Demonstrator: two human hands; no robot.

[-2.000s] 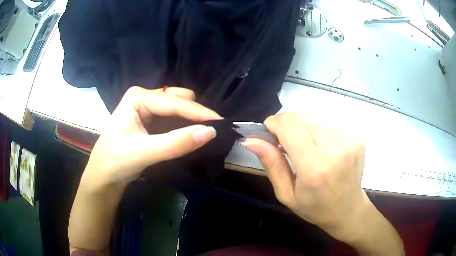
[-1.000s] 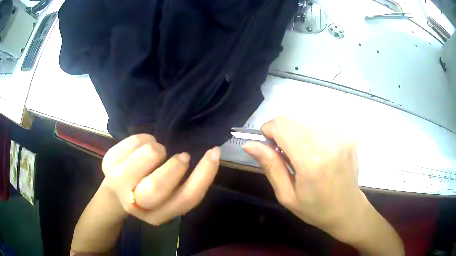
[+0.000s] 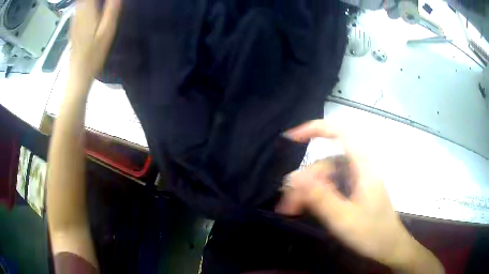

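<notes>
A large dark garment (image 3: 230,96) covers the machine bed and table front and hangs over the table's edge. My left hand (image 3: 94,32) is at the top left, at the garment's far left edge; its fingers are partly cut off by the frame's top, and its grip cannot be made out. My right hand (image 3: 332,182) is blurred at the garment's lower right edge, with thumb and fingers around the cloth's edge. A dark blurred object (image 3: 341,174) shows in the right palm; it may be the snips.
The needle plate (image 3: 358,42) and a small perforated disc (image 3: 379,54) lie right of the garment. A thin metal rod (image 3: 427,40) lies on the bed. Another machine (image 3: 29,24) stands at the far left. Printed ruler marks (image 3: 461,206) run along the table's front edge.
My left hand has moved from the cloth near the table's front edge up to the far left. The garment has spread to the right and downward. My right hand has come onto its edge.
</notes>
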